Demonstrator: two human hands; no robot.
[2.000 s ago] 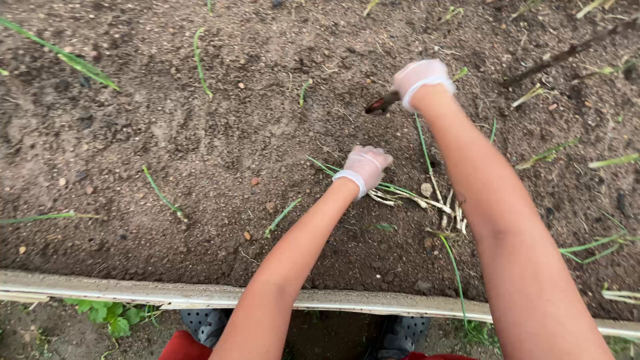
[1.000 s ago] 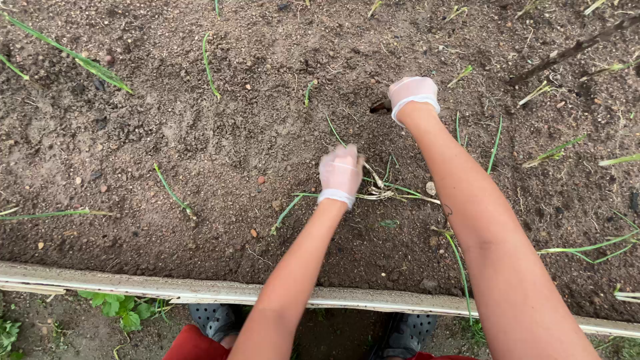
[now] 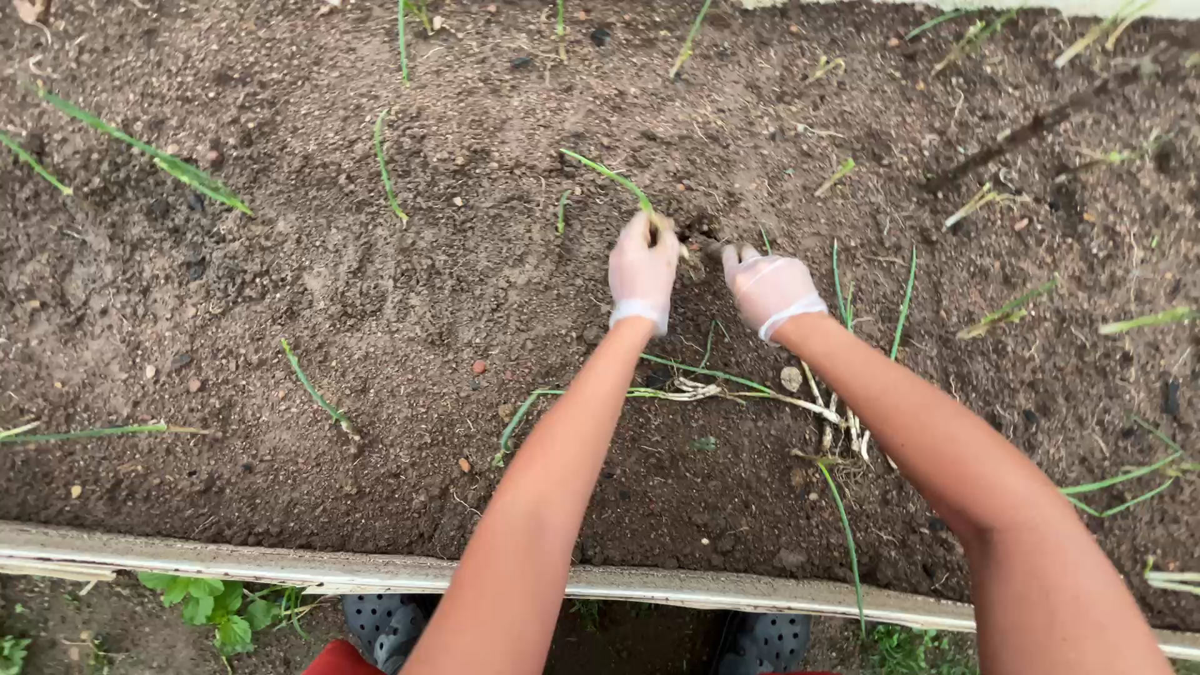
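Observation:
My left hand point(image 3: 645, 262), in a thin translucent glove, pinches a green onion seedling point(image 3: 614, 178) by its lower stem, leaves pointing up and left. Just right of it, my right hand point(image 3: 764, 286), gloved alike, has its fingers at a small hole point(image 3: 698, 234) in the soil; a dark tool, mostly hidden, seems to be in its grip. Loose onion seedlings with pale roots point(image 3: 694, 389) lie on the soil below the hands, and more white-stemmed ones point(image 3: 830, 422) lie by my right forearm.
Planted onion shoots point(image 3: 384, 169) stand about the soil bed point(image 3: 234, 300). A dark stick point(image 3: 1022, 136) lies at the upper right. The bed's pale edging board point(image 3: 281, 567) runs across the near side, with my shoes point(image 3: 764, 642) beyond it and a leafy plant point(image 3: 220, 605) at lower left.
My left hand has moved up from the loose seedlings and now holds one. My right hand has come down and left beside it. A small hole shows between them.

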